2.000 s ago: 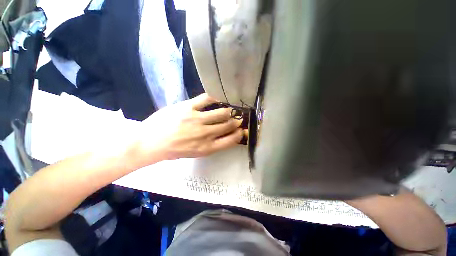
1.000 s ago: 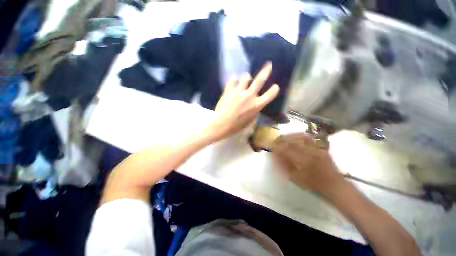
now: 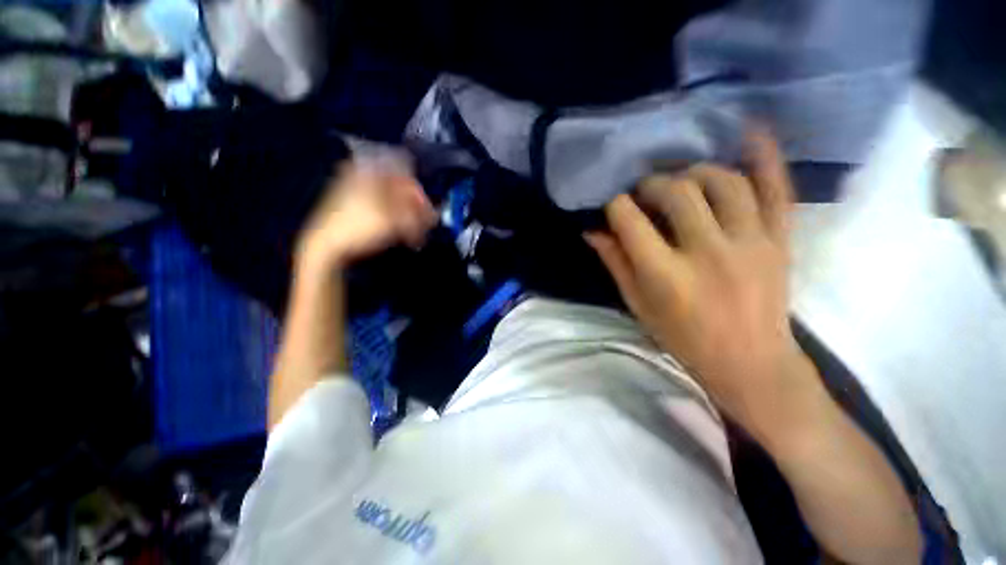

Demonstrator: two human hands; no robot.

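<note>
A dark garment piece [image 3: 485, 44] with pale grey parts [image 3: 629, 144] lies across the top middle, over the table edge and towards the lap. My left hand [image 3: 370, 210] is blurred, with curled fingers, at dark cloth left of centre; whether it grips the cloth cannot be told. My right hand [image 3: 706, 237] is on the grey part, fingers bent and spread over its lower edge. Its fingertips are partly blurred, so its grip is unclear.
The white table [image 3: 905, 320] runs down the right side, with part of a blurred pale object at the right edge. A blue crate [image 3: 210, 342] stands at lower left, below dark cloth. Pale blue and whitish cloth [image 3: 265, 44] is at upper left.
The view has swung down and left, away from the sewing machine to the lap and crate. Both hands have left the needle area, and the cloth now hangs nearer the body.
</note>
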